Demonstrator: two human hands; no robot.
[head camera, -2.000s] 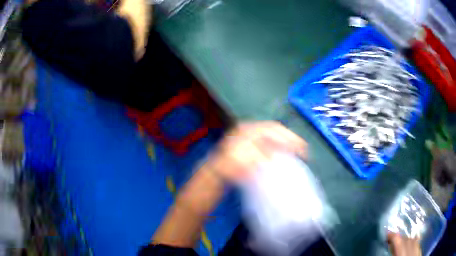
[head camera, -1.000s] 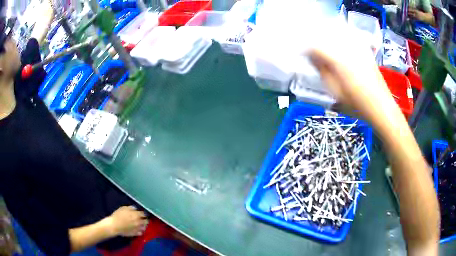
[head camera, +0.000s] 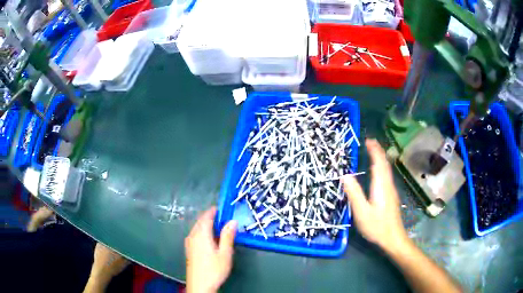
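A blue tray (head camera: 293, 247) heaped with thin silvery pins (head camera: 292, 166) with dark collars lies in front of me. My left hand (head camera: 209, 252) holds the tray's near left corner, thumb over the rim and fingers outside. My right hand (head camera: 375, 200) is at the tray's right side, thumb over the rim by the pins, index finger spread apart outside it. Its other fingers are hard to see. Both hands are bare.
The green press (head camera: 421, 143) stands right of the tray, with a blue tray of black rings (head camera: 493, 171) beyond. Behind are white boxes (head camera: 246, 40) and a red bin with pins (head camera: 361, 71). At left are a clear box of pins (head camera: 57, 180) and another person's hand (head camera: 106, 263).
The view has swung right, bringing the press into sight. My right hand has come down from the white boxes to the tray's right side. My left hand is now at the tray's near left corner.
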